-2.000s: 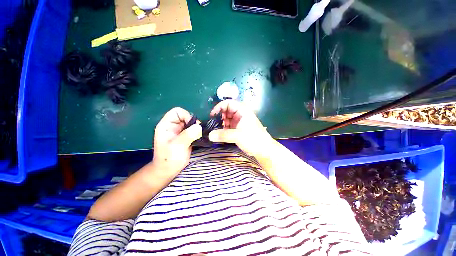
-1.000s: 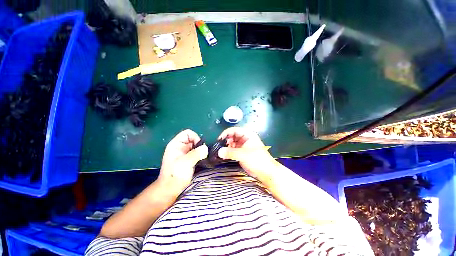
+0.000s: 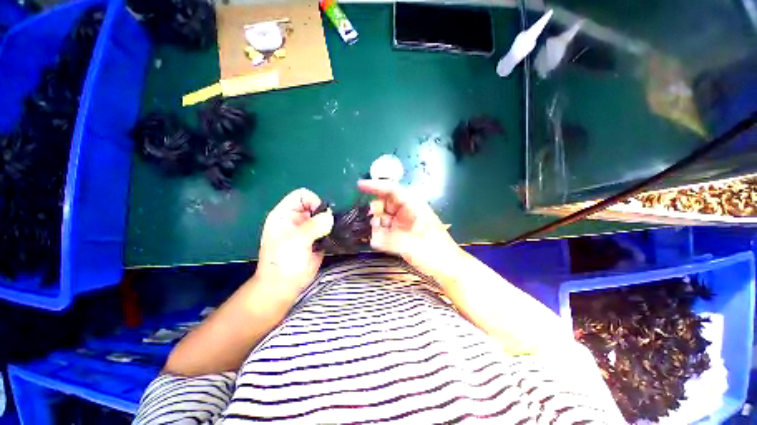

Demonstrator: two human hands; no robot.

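Observation:
A dark spiky rosette (image 3: 352,229) is held above the near table edge, between my two hands. My left hand (image 3: 292,231) is closed on its left side with thumb and bent fingers. My right hand (image 3: 404,217) is at its right side, with the fingers partly spread and lifted and the thumb by the rosette; whether it still grips the rosette is hard to tell. The white glue bottle (image 3: 386,168) stands just beyond my right hand. The underside of the rosette is hidden.
Dark rosettes (image 3: 222,158) lie at left beside a deep blue crate (image 3: 79,166). Behind are a cardboard square (image 3: 307,62), small tube (image 3: 339,22), phone (image 3: 442,27) and white nozzle bottle (image 3: 525,44). A dark clump (image 3: 475,135), clear panel (image 3: 525,116) and parts crate (image 3: 743,286) are at right.
The fingers of my right hand have opened and lifted from the rosette, showing more of it. My left hand keeps its hold. The view has shifted.

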